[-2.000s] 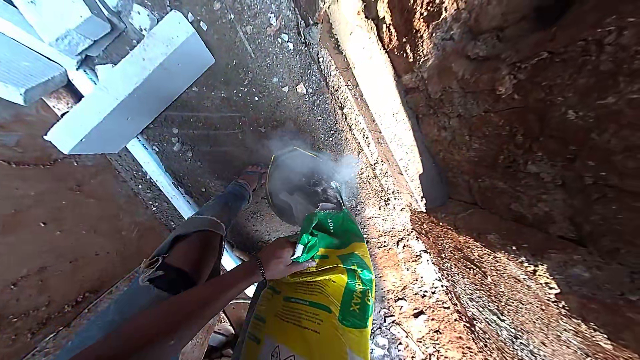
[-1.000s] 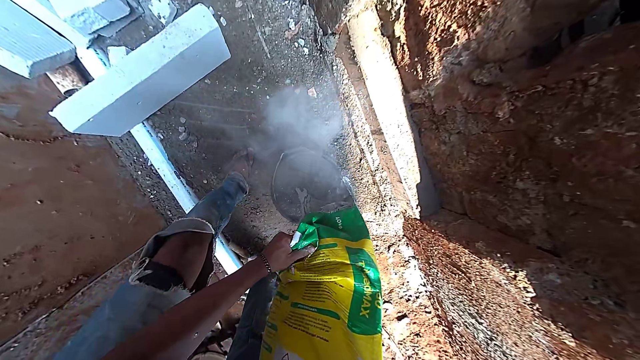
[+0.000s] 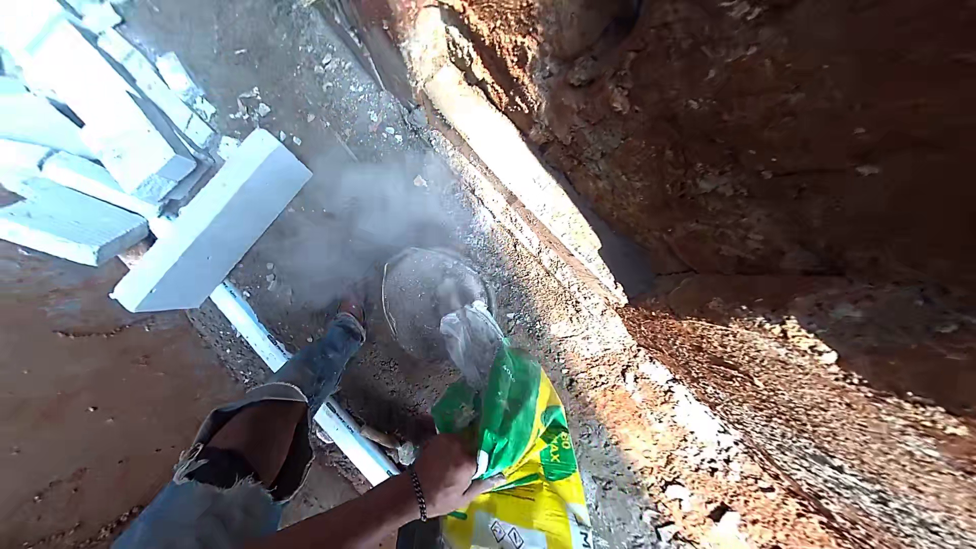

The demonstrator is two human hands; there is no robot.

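My left hand (image 3: 450,473), with a beaded bracelet at the wrist, grips the edge of a green and yellow printed bag (image 3: 526,457) near its top. The bag's torn mouth points at a round bucket (image 3: 415,305), and a clear plastic liner (image 3: 469,335) sticks out of it over the bucket's rim. Grey powder shows inside the bucket, and a pale dust cloud (image 3: 374,206) hangs beyond it. My right hand cannot be seen.
White blocks (image 3: 122,114) are piled at upper left; one long block (image 3: 217,221) lies across a white pipe (image 3: 343,438). My bent leg in torn jeans (image 3: 320,366) stands left of the bucket. A rough earth wall (image 3: 747,168) rises at right beside a rubble-strewn ledge (image 3: 564,290).
The bag's clear liner now shows at its mouth, over the bucket. The dust has spread up and to the left, away from the bucket. My left hand keeps its grip on the bag.
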